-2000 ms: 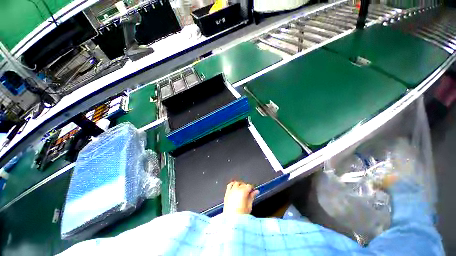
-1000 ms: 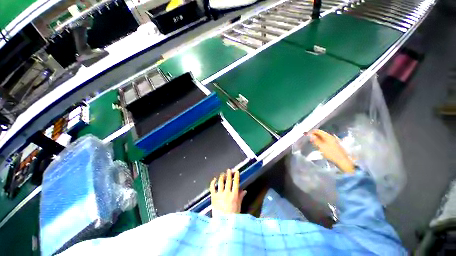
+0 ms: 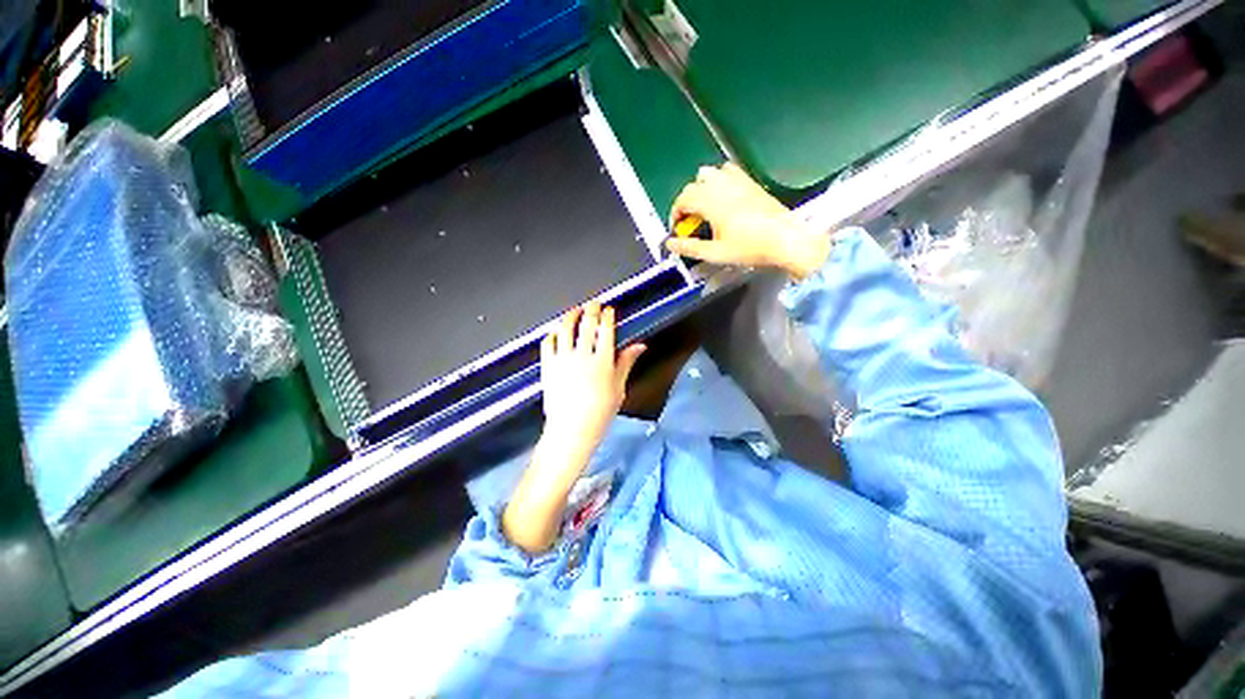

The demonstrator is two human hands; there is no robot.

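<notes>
The shallow metal tray (image 3: 478, 246) with a black lining lies on the green board before me, its blue edge towards me. My left hand (image 3: 587, 369) lies on the tray's near edge with its fingertips on the rim, holding nothing. My right hand (image 3: 744, 225) is at the tray's near right corner, its fingers closed around a small yellow cutter (image 3: 691, 227). Most of the cutter is hidden by the fingers. A second black-lined tray (image 3: 423, 89) with a tall blue wall stands just behind the work tray.
A bubble-wrapped panel (image 3: 103, 328) lies left of the tray, with loose wrap at its right side. A clear plastic bag (image 3: 1004, 273) with crumpled pale scraps hangs at the line's right edge. Green boards (image 3: 874, 82) with metal latches continue to the right.
My right hand has moved from the plastic bag to the tray's right corner and now holds the yellow cutter. My left hand stays on the near edge. The view has tilted down.
</notes>
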